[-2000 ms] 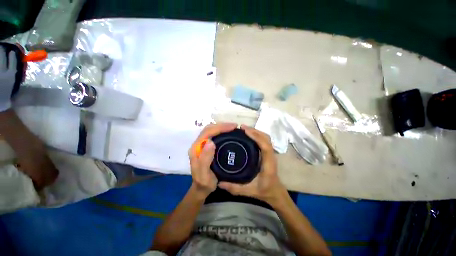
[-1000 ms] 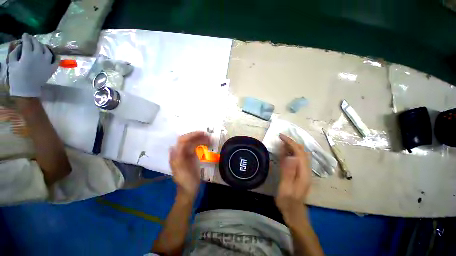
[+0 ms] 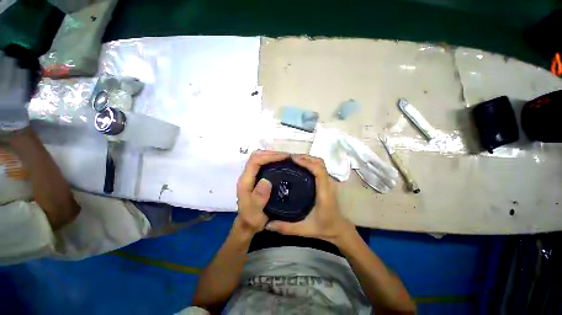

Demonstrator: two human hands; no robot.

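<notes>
A black portable speaker [image 3: 294, 195] is held at the bench's front edge, its round end with a pale logo facing up. My left hand [image 3: 251, 192] grips its left side, with the thumb on the top face. My right hand [image 3: 325, 200] is wrapped around its right side. No orange strap shows on this speaker. A white knitted glove [image 3: 352, 159] lies limp just beyond my right hand.
A pale blue block [image 3: 299, 118], a smaller piece [image 3: 348, 109], a utility knife [image 3: 416, 119] and a pointed tool [image 3: 399, 165] lie beyond. Black speakers [image 3: 496, 123] stand right. A silver-topped container [image 3: 110, 120] and a neighbouring person's arm [image 3: 46, 178] are left.
One second ago the speaker stood on the bench with both my hands apart from it and its orange strap showing. Now both hands hold it. The neighbour's speaker moved up.
</notes>
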